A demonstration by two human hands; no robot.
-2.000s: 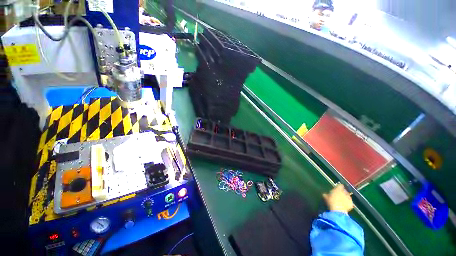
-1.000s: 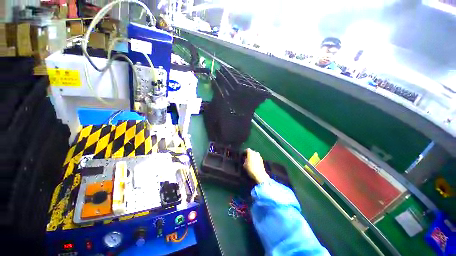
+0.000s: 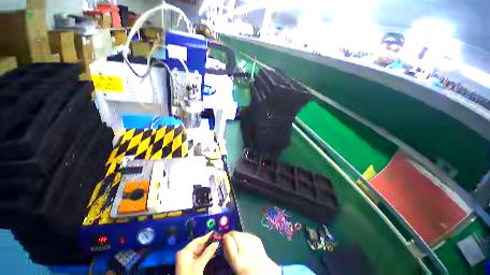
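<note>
My left hand (image 3: 194, 257) and my right hand (image 3: 246, 253) are together at the bottom centre, in front of the press panel. Their fingertips pinch a small dark and reddish piece (image 3: 217, 237), too blurred to name. A black blister tray (image 3: 287, 185) lies right of the press. A tangled heap of coloured wires or bands (image 3: 280, 222) and a small cluster of dark-silver units (image 3: 319, 238) lie in front of it. The fixture plate (image 3: 180, 185) carries an orange block (image 3: 133, 196) at left and a black fixture nest (image 3: 202, 195) at right.
The silver press head (image 3: 192, 115) hangs above the hazard-striped bed (image 3: 148, 144). Tall black tray piles stand at left (image 3: 48, 156) and behind right (image 3: 271, 110). A rail (image 3: 344, 161) runs along the bench's right. A person (image 3: 390, 49) is beyond the far partition.
My right hand has drawn back from the black tray to the front of the press panel. My left hand has come into view beside it. The view has swung left.
</note>
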